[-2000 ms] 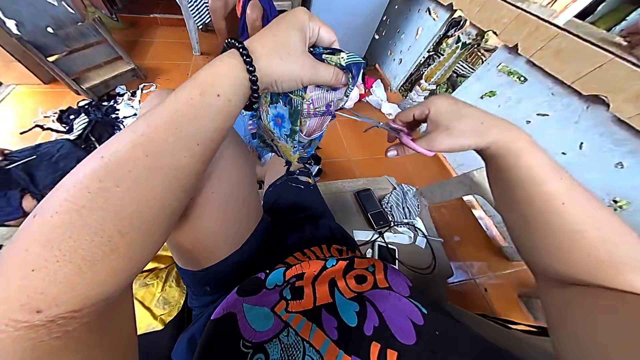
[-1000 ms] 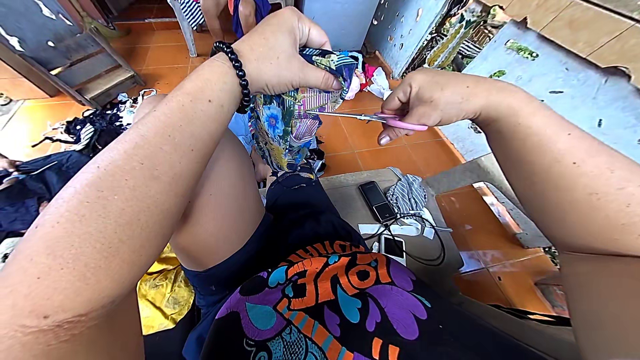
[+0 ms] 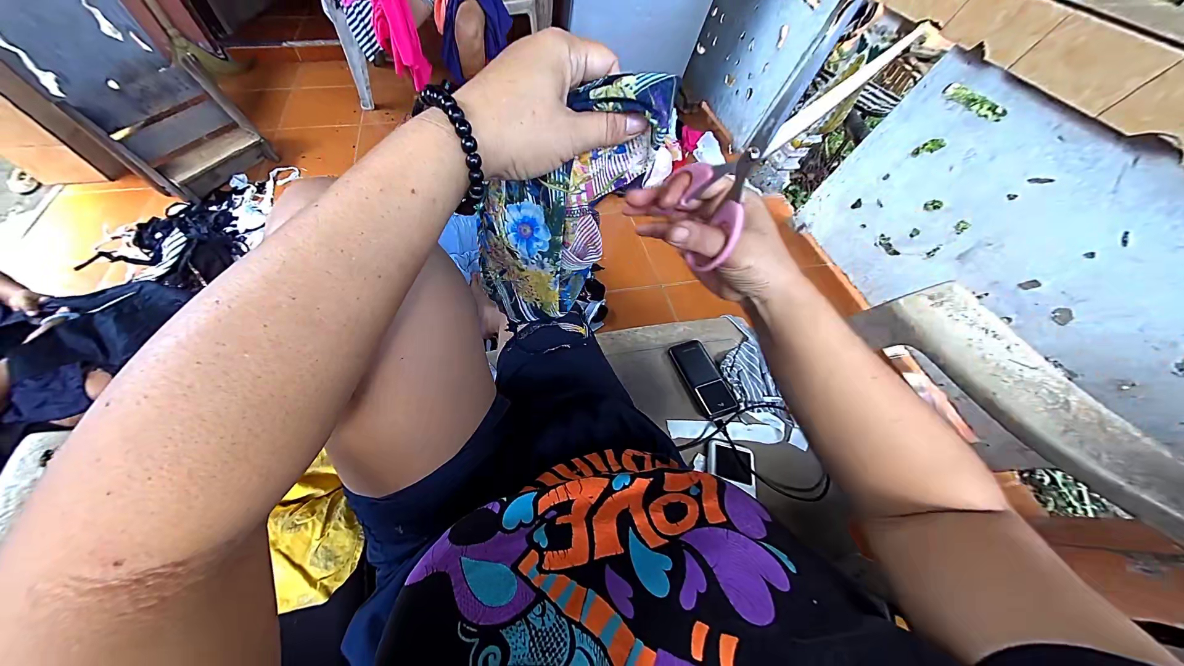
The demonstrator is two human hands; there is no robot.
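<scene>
My left hand (image 3: 546, 106), with a black bead bracelet at the wrist, pinches a floral patterned cloth (image 3: 532, 236) near its top edge. The cloth hangs down in front of my knee, with blue flowers and striped patches showing. To the right of it, my right hand (image 3: 712, 231) has its fingers in the handles of pink-handled scissors (image 3: 724, 217). The blades point up and away, apart from the cloth, and look blurred.
A black mobile phone (image 3: 703, 377), a white device (image 3: 732, 464) and dark cables lie on the seat beside my thigh. Dark cloth scraps (image 3: 199, 236) lie on the tiled floor at left. Another person's hand (image 3: 20, 296) is at the far left. Yellow cloth (image 3: 317, 536) lies below my leg.
The scissors, which pointed left at the cloth in the earlier frames, have turned upward and away from it. My left hand still holds the cloth. Pink cloth now shows near the chair at the top.
</scene>
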